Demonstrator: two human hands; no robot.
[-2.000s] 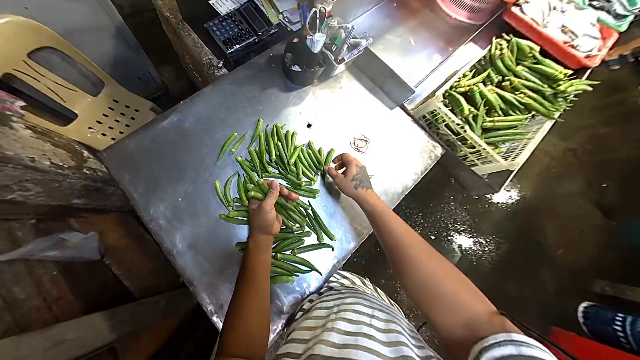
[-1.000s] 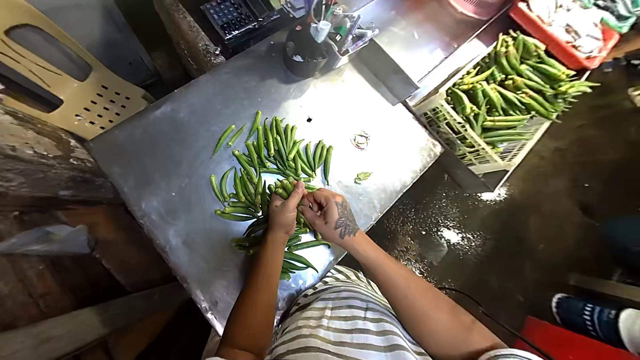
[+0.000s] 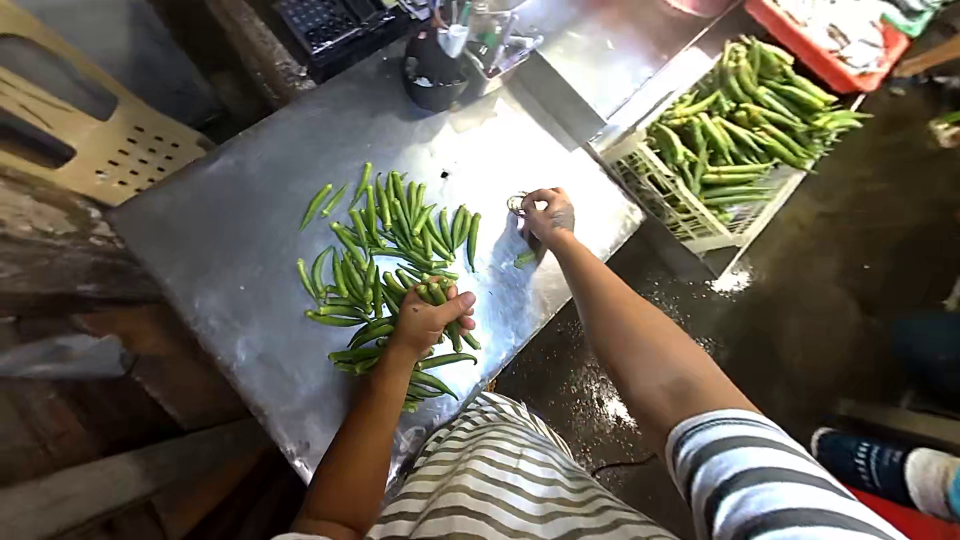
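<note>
Many green okra pods [image 3: 405, 210] lie spread over a metal-topped table [image 3: 255, 300]. My left hand [image 3: 435, 319] is closed around a small bunch of okra at the near right part of the pile, its thumb on top. Farther right, my right hand [image 3: 549, 214] has its fingertips at a small heap of rubber bands [image 3: 516, 203]; whether they grip one is too small to tell. A short green okra piece [image 3: 525, 259] lies on the table just below that hand.
A cream plastic crate [image 3: 675, 195] full of okra stands off the table's right edge. A black holder with pens [image 3: 435, 71] is at the back edge. A beige plastic chair [image 3: 97, 112] is at left, and a red tray [image 3: 832, 45] sits at upper right.
My right hand has moved away from the left hand to the rubber bands. My left hand still holds okra. The short green piece appeared on the table between the two earlier frames.
</note>
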